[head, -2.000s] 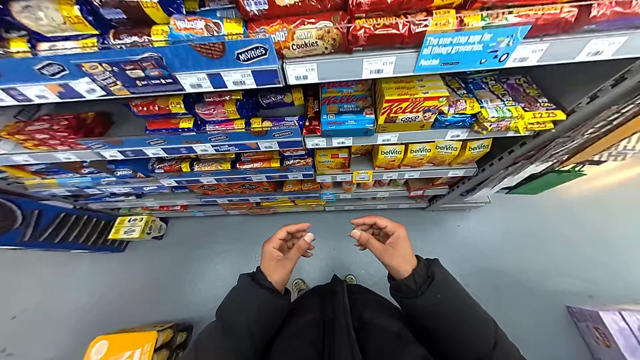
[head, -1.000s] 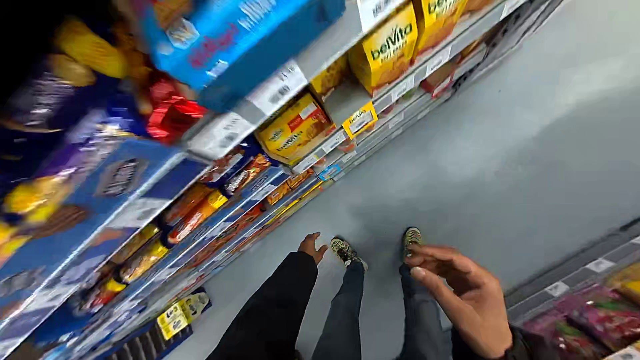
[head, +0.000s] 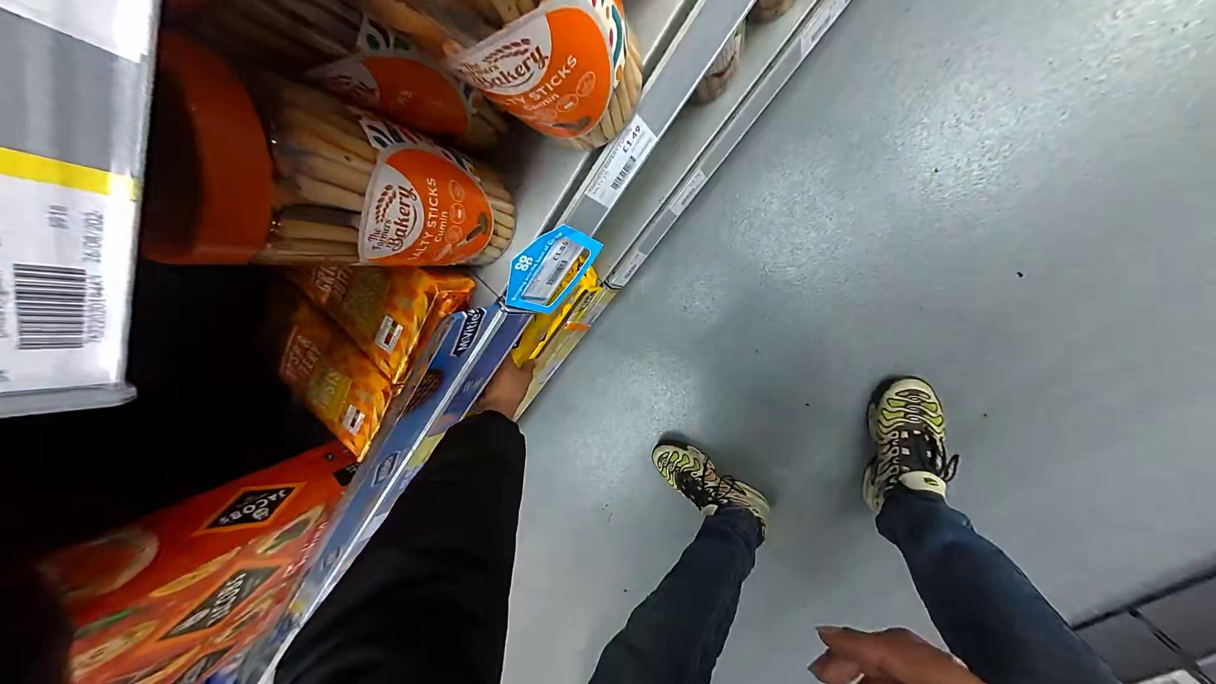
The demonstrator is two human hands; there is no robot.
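Note:
My left hand (head: 505,388) reaches to a lower shelf, below the blue-edged shelf strip (head: 446,385). It is at the near end of a yellow packet (head: 556,318); its fingers are mostly hidden, so whether they hold the packet cannot be told. My right hand (head: 888,657) is at the bottom edge of the view, over the floor, partly cut off, with nothing visible in its fingers. Above and left of my left hand lie orange snack packets (head: 337,380) and a tub of salty sticks (head: 418,204) with an orange lid.
Another tub of salty sticks (head: 560,71) stands farther along the shelf. Orange cracker packs (head: 199,570) are at the lower left. A blue price tag (head: 553,269) juts from the shelf edge. My shoes (head: 907,432) are on the grey floor (head: 950,237). A dark edge crosses the lower right.
The view has turned and moved close to the shelves. My left hand, earlier over the floor, is now at a low shelf. My right hand is now lower in view.

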